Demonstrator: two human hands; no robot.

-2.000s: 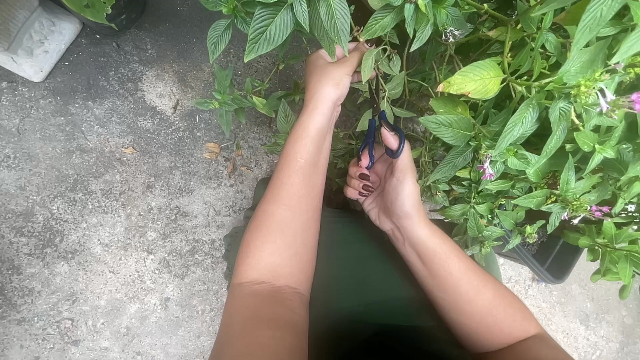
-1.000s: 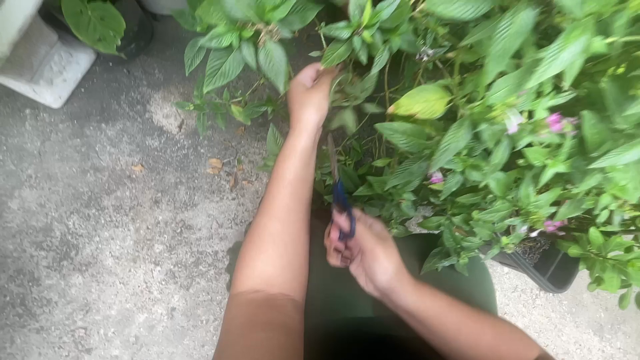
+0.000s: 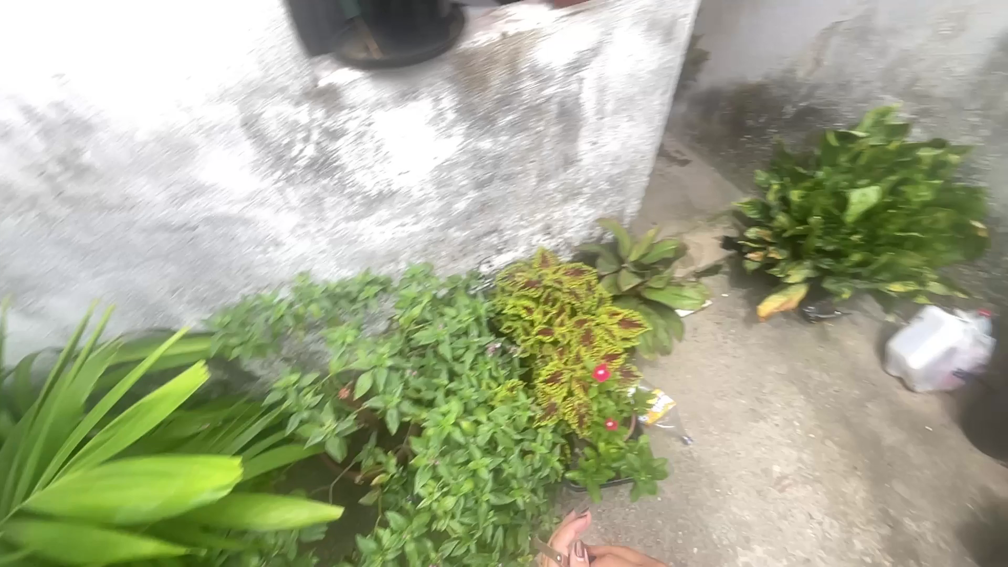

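Observation:
At the bottom edge, only the fingers and part of my right hand (image 3: 587, 551) show, cut off by the frame. They close around scissors, of which a short piece of metal blade (image 3: 549, 550) sticks out to the left; the handles are hidden. Just left of these fingers grows a bushy green leafy plant (image 3: 465, 441). Above them stands a small potted plant with red flowers (image 3: 610, 465), beside a yellow-green and maroon coleus (image 3: 563, 339). My left hand is out of view.
A stained white wall (image 3: 378, 157) rises behind the plants, with a black pot (image 3: 402, 35) above. Long palm-like leaves (image 3: 134, 488) fill the lower left. On the concrete floor (image 3: 756, 441) at right are a large leafy plant (image 3: 866, 205), a white plastic container (image 3: 937, 346) and a plastic wrapper (image 3: 660, 408).
The view has swung up to the wall and other plants. Earlier, my left hand was among leaves and my right hand held blue-handled scissors near it; now only my right fingers show.

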